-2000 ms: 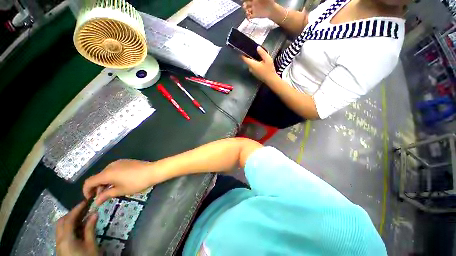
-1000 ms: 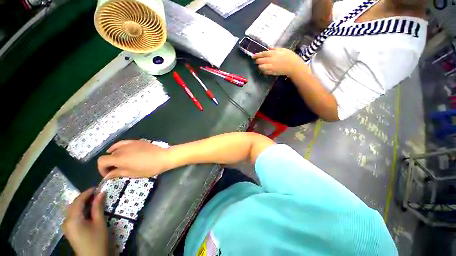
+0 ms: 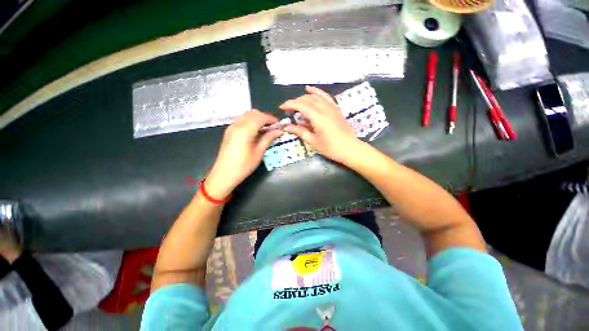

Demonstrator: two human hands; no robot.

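Observation:
A segmented panel (image 3: 281,155), white to light blue with dark dots, lies on the green mat under my hands, and more dotted panel (image 3: 367,106) shows right of my right hand. My left hand (image 3: 244,143) is at the panel's left part, with thumb and fingertips pinched on a small panel piece (image 3: 279,125). My right hand (image 3: 321,126) meets it there, its fingers bent over the same spot. The fingers hide most of the piece, and I cannot tell how firmly the right fingertips hold it.
A flat panel pack (image 3: 192,100) lies at left. A panel stack (image 3: 336,61) is behind my hands. Red pens (image 3: 429,89), a fan base (image 3: 429,24), plastic-wrapped bundles (image 3: 510,45) and a phone (image 3: 554,119) are at right. A person's hand (image 3: 9,245) shows at the left edge.
The view has turned, so the bench now runs across the picture. Both my hands stay together at the panel. The neighbour's phone now lies on the mat with no hand on it.

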